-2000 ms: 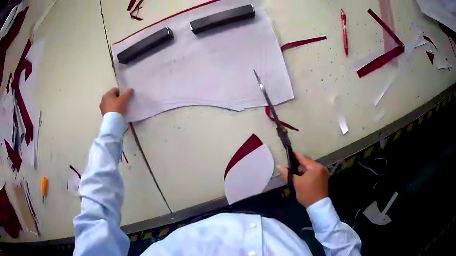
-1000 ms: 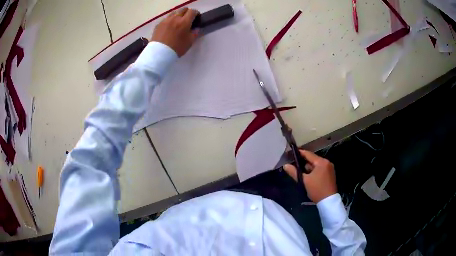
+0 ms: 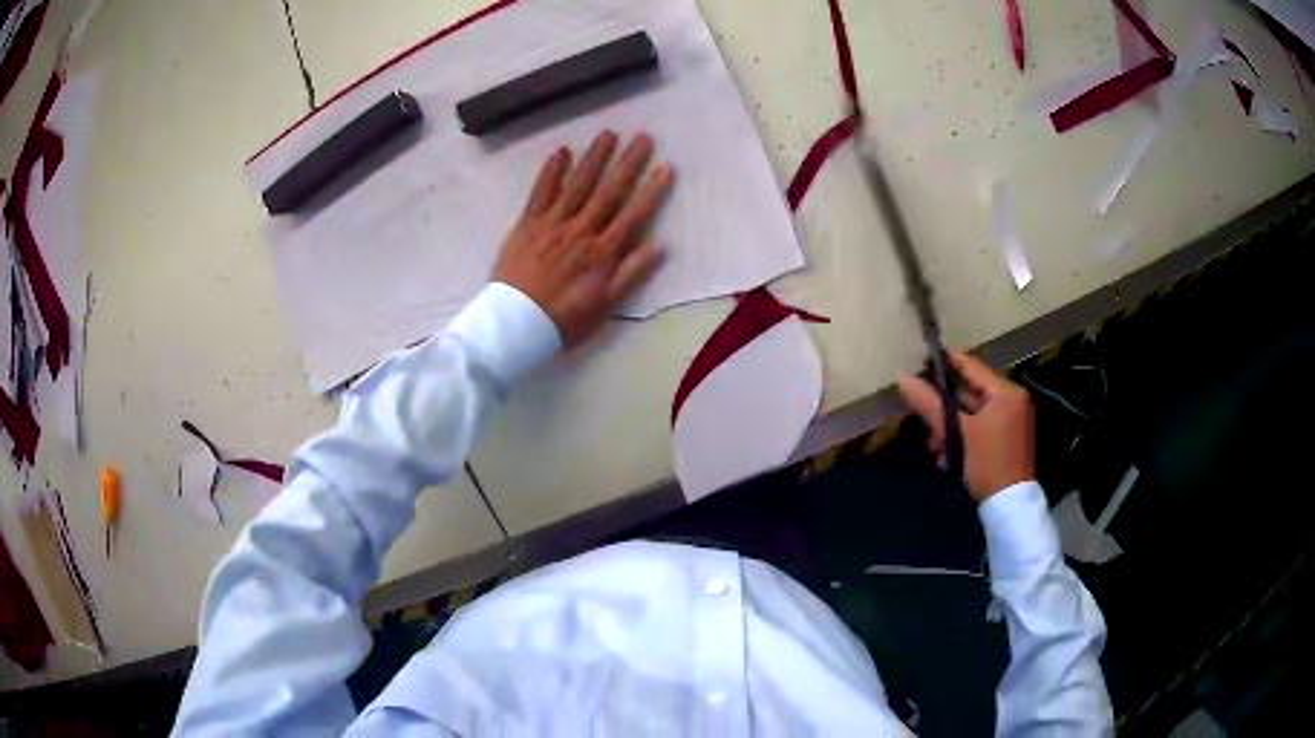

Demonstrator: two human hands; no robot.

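A white paper pattern (image 3: 390,274) lies on the table with a dark red fabric edge (image 3: 382,75) showing along its far side. Two dark pattern weights, the left one (image 3: 341,153) and the right one (image 3: 558,82), lie on it. My left hand (image 3: 587,238) is flat on the paper with its fingers spread, holding nothing. My right hand (image 3: 985,428) grips the shears (image 3: 904,238) to the right of the pattern. Their blades look closed, are blurred and point away from me. A curved cut piece (image 3: 750,411), white over dark red, lies at the table's near edge.
Dark red strips (image 3: 819,156) lie right of the pattern, one near the shears' tip. A red pen (image 3: 1015,32), a white paper strip (image 3: 1010,238) and a folded dark red strip (image 3: 1110,94) lie farther right. An orange-handled awl (image 3: 110,498) and scraps lie at left.
My left hand has moved from the pattern's left edge, over the weights, to its middle. The pattern has shifted left, the right weight has moved left, and the shears have swung right.
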